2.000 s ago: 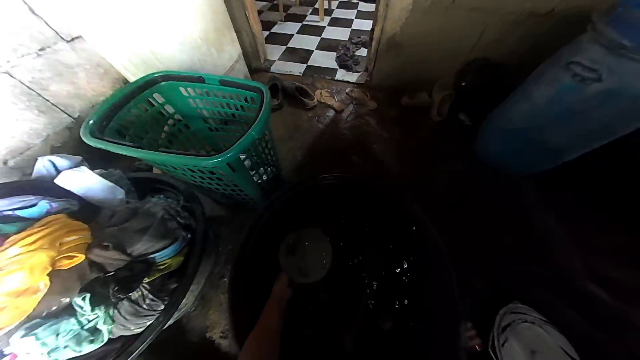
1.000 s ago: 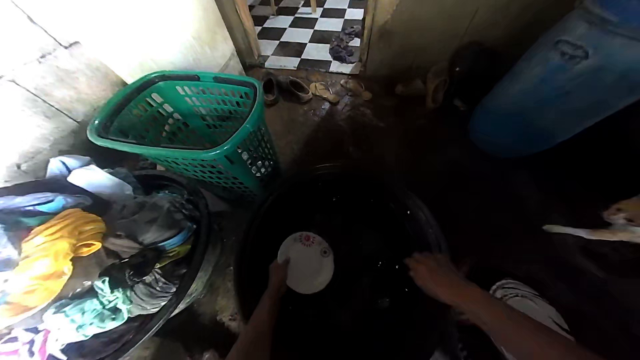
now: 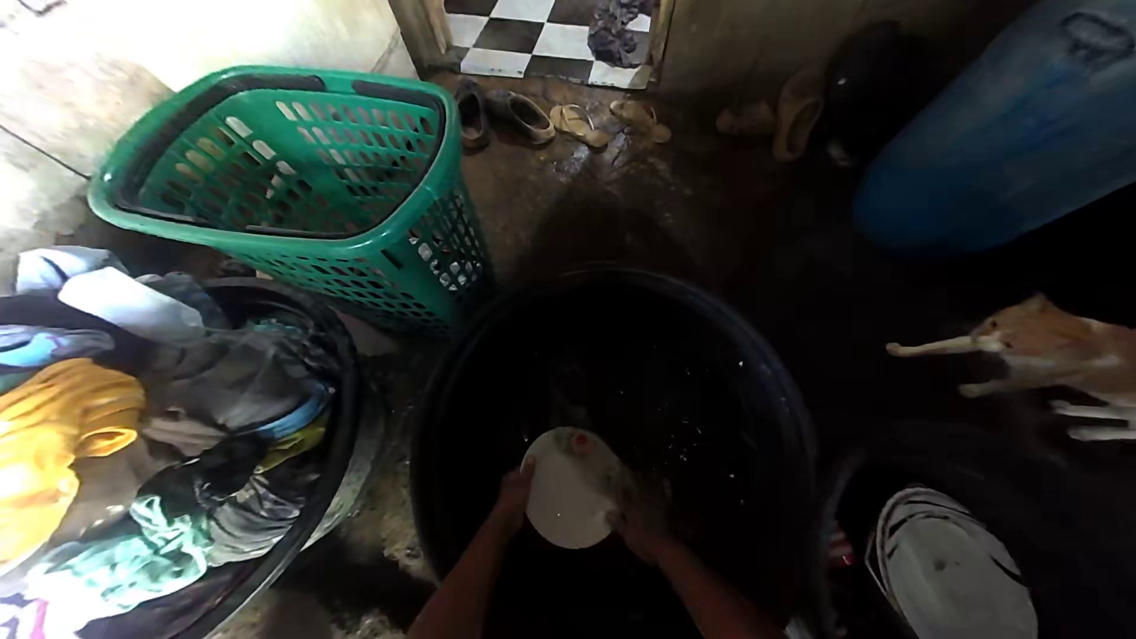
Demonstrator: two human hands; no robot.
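A white plate with a floral pattern (image 3: 572, 490) is held low over a large black tub (image 3: 754, 355), where small bright glints show on a dark surface. My left hand (image 3: 515, 497) grips the plate's left edge. At the plate's right side is my right hand (image 3: 641, 515), its fingers against the plate; shadow blurs their exact shape. Both forearms come up from the bottom of the view.
A green plastic laundry basket (image 3: 355, 244) stands behind left, above a black tub of clothes (image 3: 351, 390). Sandals (image 3: 581, 126) lie by the doorway. At right are a blue plastic barrel (image 3: 994, 142), an orange and white cat (image 3: 1056, 346) and a pale round lid-like object (image 3: 958, 568).
My right hand has moved left from the tub's right side to the plate. My left hand still holds the plate. More of the cat now shows at right.
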